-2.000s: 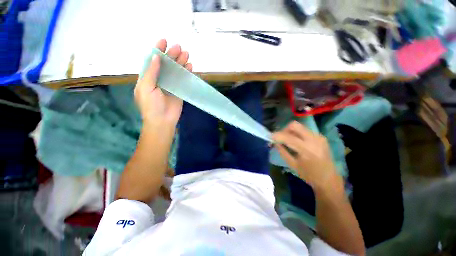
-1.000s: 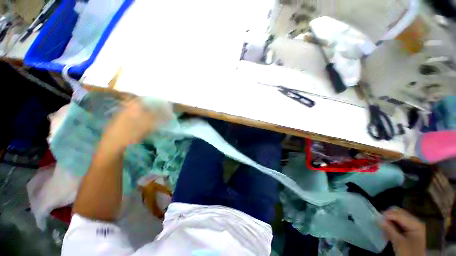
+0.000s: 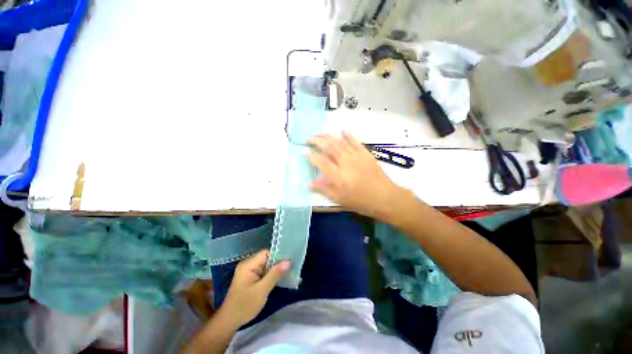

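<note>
A flat sheer green fabric strip (image 3: pixel 296 183) with a pale lace-like edge runs from the sewing machine's needle area, over the table edge, down to my lap. My left hand (image 3: pixel 256 280) pinches the strip's lower part between thumb and fingers, below the table edge. My right hand (image 3: pixel 348 173) lies over the strip on the table, fingertips at its right side; whether it grips the fabric is hard to tell. The off-white sewing machine (image 3: pixel 513 76) stands at the upper right. The needle plate area (image 3: pixel 309 86) is at the strip's far end.
Thread snips (image 3: pixel 393 157) lie partly behind my right hand. A black-handled screwdriver (image 3: pixel 435 114), white wad (image 3: pixel 450 86) and scissors (image 3: pixel 506 169) are to the right. A pink object (image 3: pixel 592 184) is far right. A blue basket (image 3: pixel 50 104) is left. Green pieces (image 3: pixel 104 259) hang below the table.
The strip, earlier stretched between my hands over my lap, now lies lengthwise up to the machine. My right hand has moved up onto the table; my left hand has moved to the lap area.
</note>
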